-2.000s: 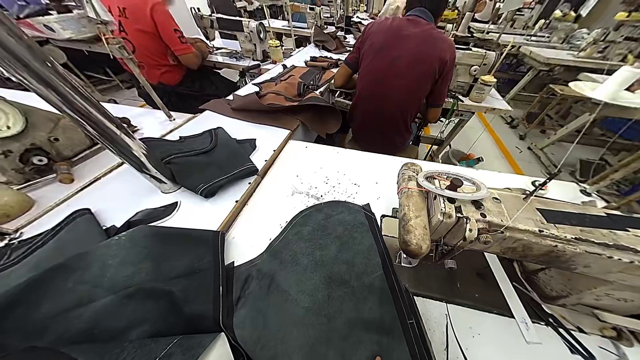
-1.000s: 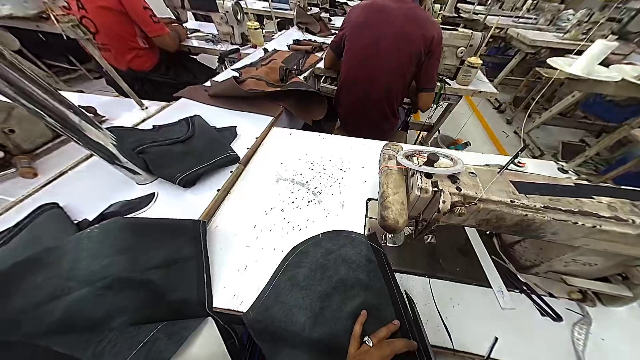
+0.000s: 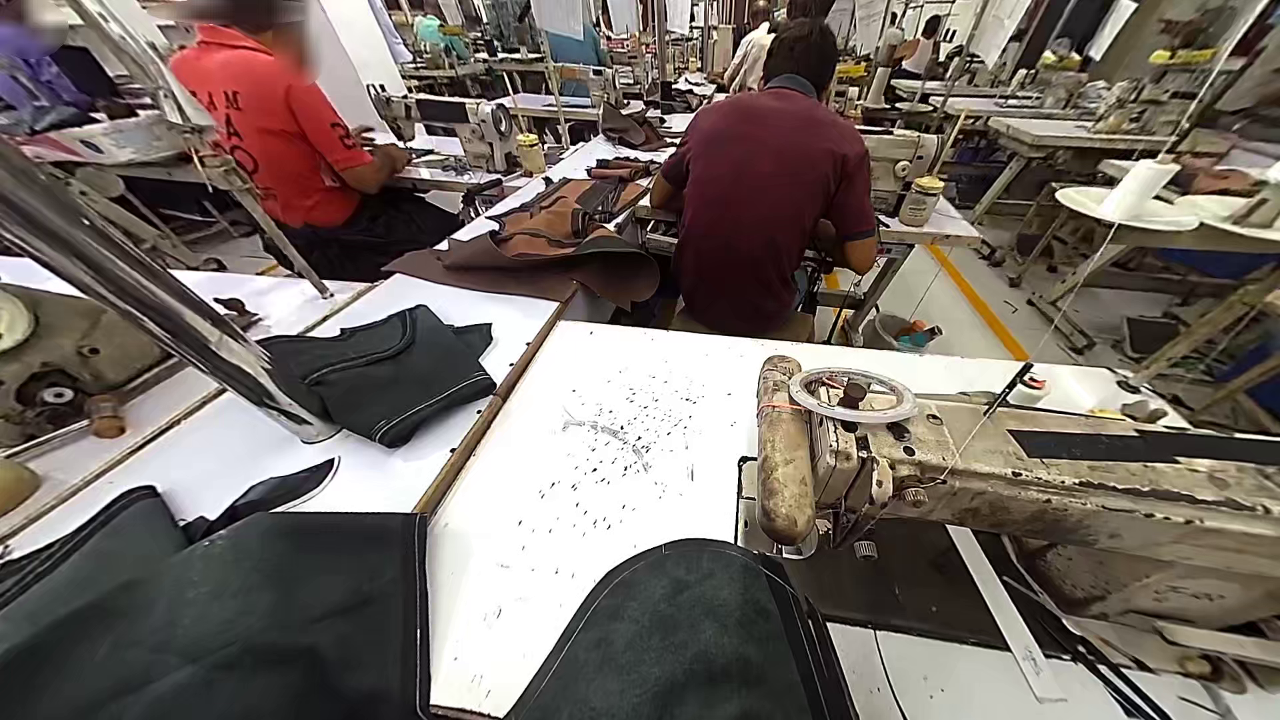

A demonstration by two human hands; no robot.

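Neither my left hand nor my right hand shows in the head view. A dark leather piece with a rounded top and a stitched edge [image 3: 690,640] lies at the bottom centre, its lower part cut off by the frame. Just right of its upper end stands an industrial sewing machine [image 3: 960,460], worn and stained, with a clear plastic ring [image 3: 853,394] on top. Another dark leather panel [image 3: 240,610] spreads across the lower left. Behind it, a folded dark leather piece with pale stitching [image 3: 400,370] rests on the white table, next to a metal pole.
A wooden strip [image 3: 497,400] divides the white tabletops [image 3: 640,440]. A slanting metal pole [image 3: 180,300] crosses the left side. A white ruler-like strip [image 3: 1005,615] lies beneath the machine arm. Brown leather pieces [image 3: 560,255] lie ahead, beside a seated person in maroon [image 3: 775,200]; another in red sits left.
A hand lay on the rounded leather piece one second ago and is now out of view. The view has tilted upward.
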